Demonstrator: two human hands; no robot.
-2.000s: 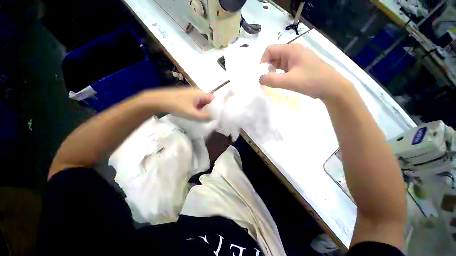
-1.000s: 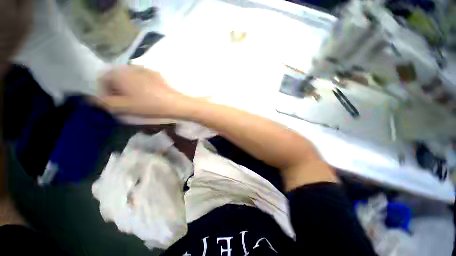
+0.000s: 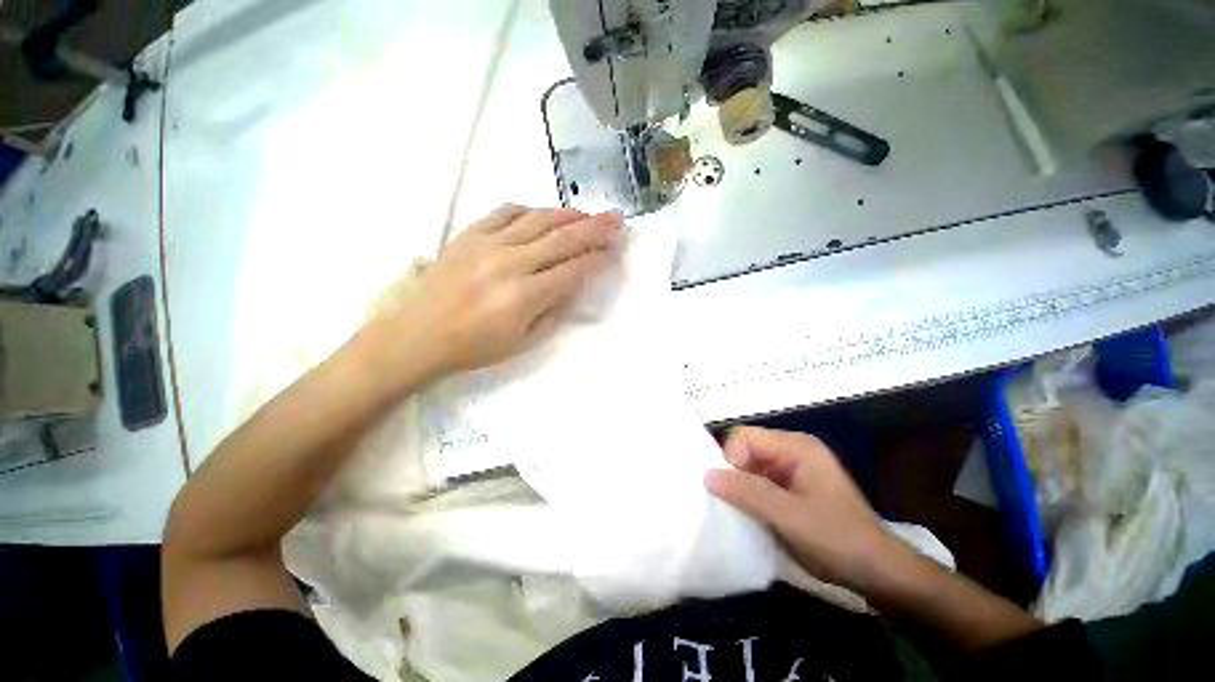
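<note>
A smooth white fabric piece (image 3: 626, 466) runs from the presser foot (image 3: 640, 180) down over the table's front edge into the lap. My left hand (image 3: 520, 287) lies palm down on it, fingertips just in front of the foot; its thumb is hidden. My right hand (image 3: 800, 500) pinches the fabric's right edge between thumb and fingers, just off the table's front edge. The machine head (image 3: 633, 53) stands above the foot. Cream cut pieces (image 3: 466, 573) lie in the lap, partly under the white piece.
Black thread snips (image 3: 833, 131) lie right of the needle, near a small silver disc (image 3: 708, 171). A slim pale tool (image 3: 1026, 120) lies farther right. A dark flat rectangle (image 3: 137, 353) lies on the left table. A blue basket (image 3: 1019, 466) with pale pieces stands at the right.
The view has swung round to the machine. My left hand, not visible one second ago, now lies on the fabric by the foot. My right hand has moved from the left to the table's front edge.
</note>
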